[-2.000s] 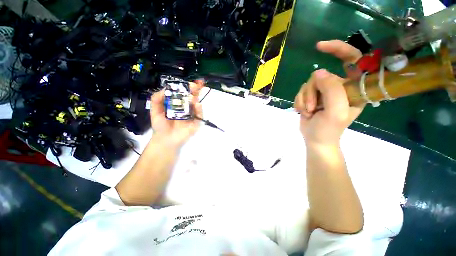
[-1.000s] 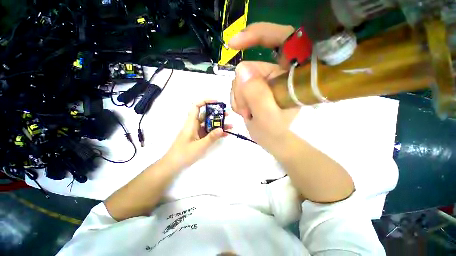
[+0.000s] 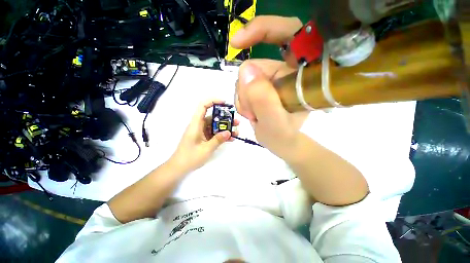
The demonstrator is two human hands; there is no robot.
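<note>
My left hand point(image 3: 202, 136) holds a small black adapter housing with an exposed circuit board point(image 3: 222, 121), a yellow block on it facing up. A thin black output cable point(image 3: 246, 140) runs from it under my right wrist; a plug end point(image 3: 281, 182) shows on the sheet. My right hand point(image 3: 265, 90) is closed around the front of the large amber glue gun point(image 3: 397, 72), close above and right of the board. The index finger reaches past the red trigger point(image 3: 307, 43). The gun's nozzle is hidden.
A white sheet point(image 3: 180, 95) lies under my hands. A tangled pile of black adapters and cords point(image 3: 56, 97) is at the left. A separate adapter board point(image 3: 129, 67) with bundled cable point(image 3: 151, 96) lies at its edge. Yellow-black tape point(image 3: 242, 31) is beyond the sheet.
Since the oldest frame, the gun has moved left and nearer to the adapter, which has moved right and lower in view. Over the last second both hands have stayed nearly still.
</note>
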